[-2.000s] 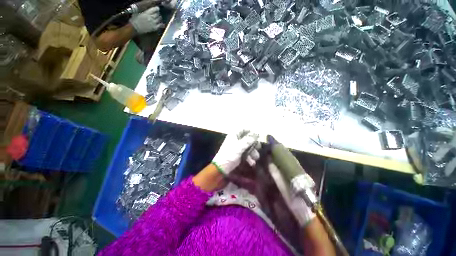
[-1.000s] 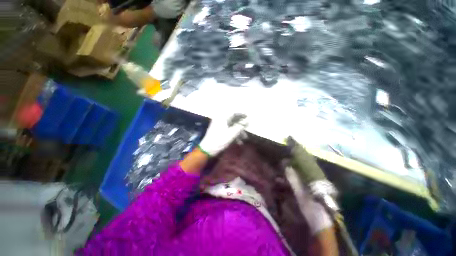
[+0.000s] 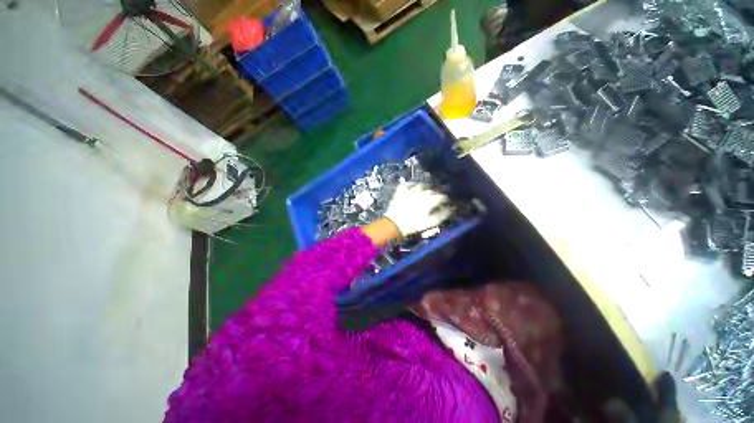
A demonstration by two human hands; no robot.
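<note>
My left hand (image 3: 417,208), in a white glove, is over the blue parts bin (image 3: 310,194), its fingers low among the small grey metal parts (image 3: 361,198) near the bin's right side. The blurred fingers do not show whether a part is held. My right hand is not visible. A dark, blurred tip (image 3: 664,396), possibly of the air tool, shows at the bottom right by the table edge. A large heap of grey parts (image 3: 653,107) lies on the white table (image 3: 537,186).
An oil bottle (image 3: 457,87) stands at the table corner beside a thin flat tool (image 3: 496,134). Fine metal bits (image 3: 732,363) lie at the right. Stacked blue bins (image 3: 293,70), a fan (image 3: 136,25) and a pale box (image 3: 217,194) are at the left.
The view has swung left. My left hand has moved from above the lap by the table edge into the blue bin. My right hand has gone out of view.
</note>
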